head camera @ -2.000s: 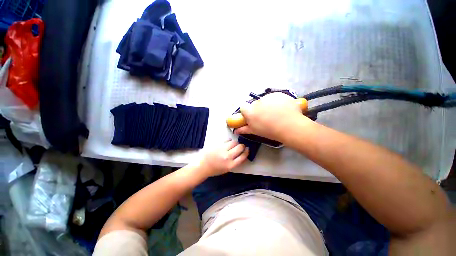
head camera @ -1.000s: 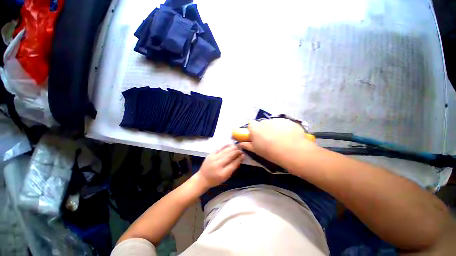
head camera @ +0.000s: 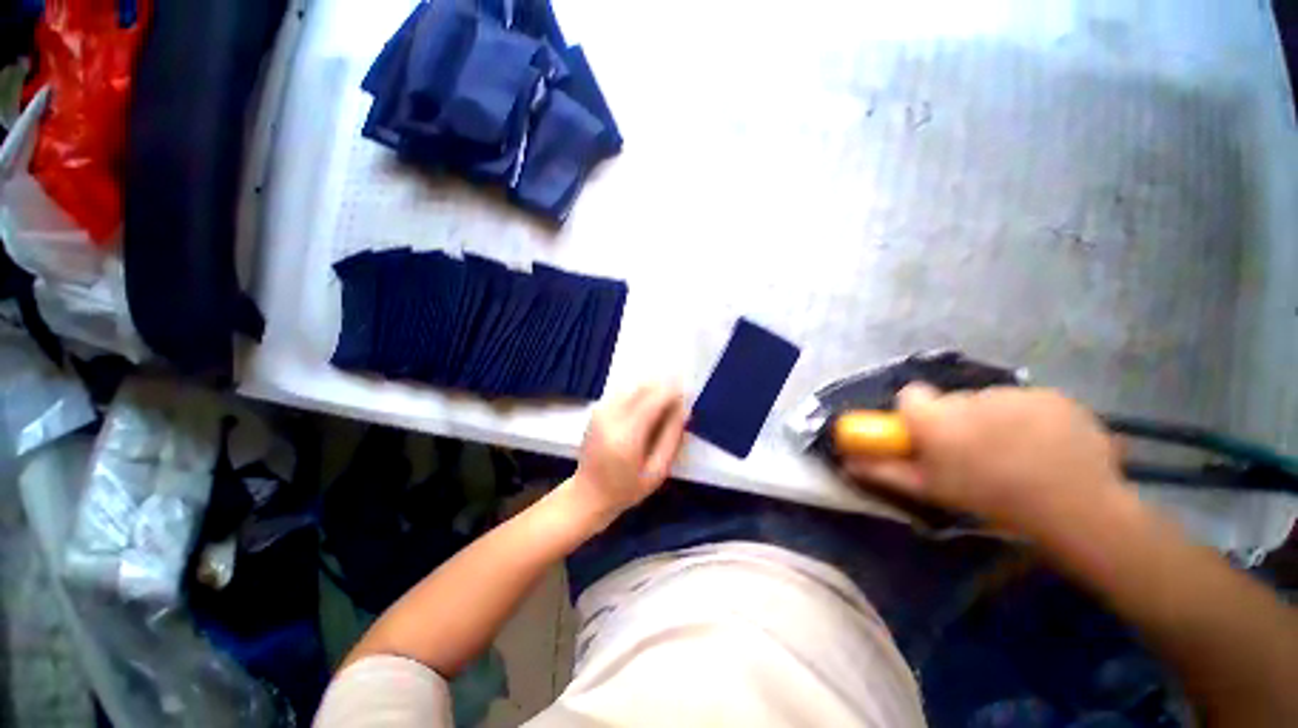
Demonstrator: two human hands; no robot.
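Note:
A small navy fabric piece (head camera: 746, 387) lies flat and slightly turned near the table's front edge. My left hand (head camera: 631, 444) is at the table edge just left of it, fingers curled together; whether it touches the piece's lower left corner is unclear. My right hand (head camera: 1008, 452) is closed on the yellow handle (head camera: 873, 434) of the steam iron (head camera: 911, 381), to the right of the piece. A neat overlapping row of navy pieces (head camera: 480, 326) lies to the left. A loose navy heap (head camera: 491, 107) lies behind the row.
The white table cover (head camera: 740, 171) is greyish at right. Dark hoses (head camera: 1210, 455) trail right from the iron. A long dark padded shape (head camera: 192, 185) runs along the table's left edge. Red and white bags (head camera: 88, 142) and clear wrapped bundles (head camera: 135, 491) lie farther left.
The iron in my right hand has moved right, off the navy piece, which now shows whole. My left hand has shifted slightly and its fingers have curled in.

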